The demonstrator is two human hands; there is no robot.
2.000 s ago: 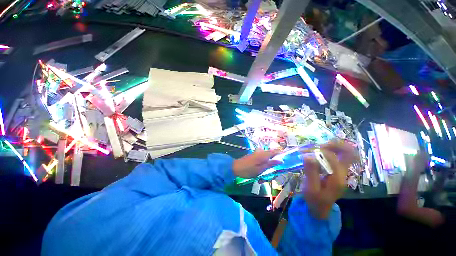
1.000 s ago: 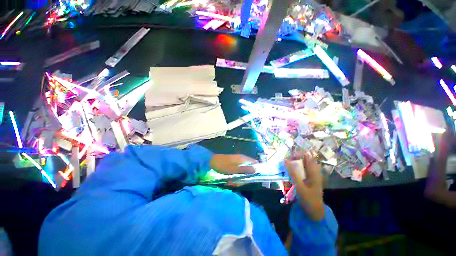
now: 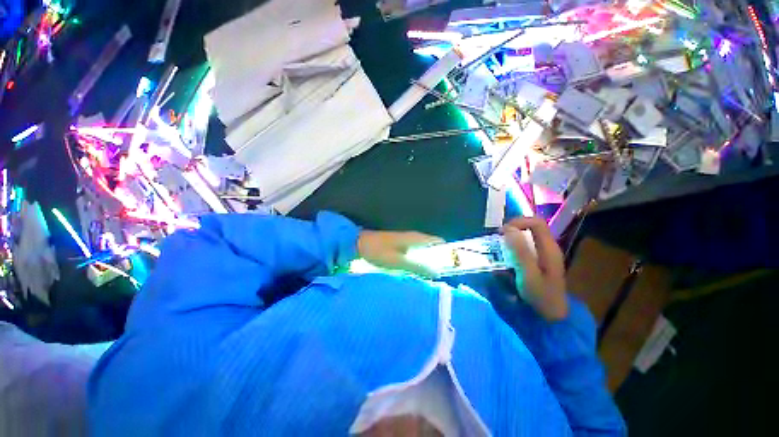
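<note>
A glowing LED light strip (image 3: 465, 257) lies level between my hands, close to my chest at the bench's near edge. It shines white and green at its left part, and its right part shows a pale rectangular end with dark marks. My left hand (image 3: 397, 249) is closed on its left end, the fingertips washed out by glare. My right hand (image 3: 540, 266) grips its right end between thumb and fingers.
A large tangled heap of light strip assemblies (image 3: 589, 107) is at the right, another heap (image 3: 141, 183) at the left. Creased cream paper (image 3: 295, 111) lies between them on the dark bench (image 3: 367, 183). A brown carton (image 3: 628, 299) stands below at the right.
The view has tilted down and turned, so the bench things sit higher. The strip has come into clearer view, held level by both hands; my right hand has closed on its right end.
</note>
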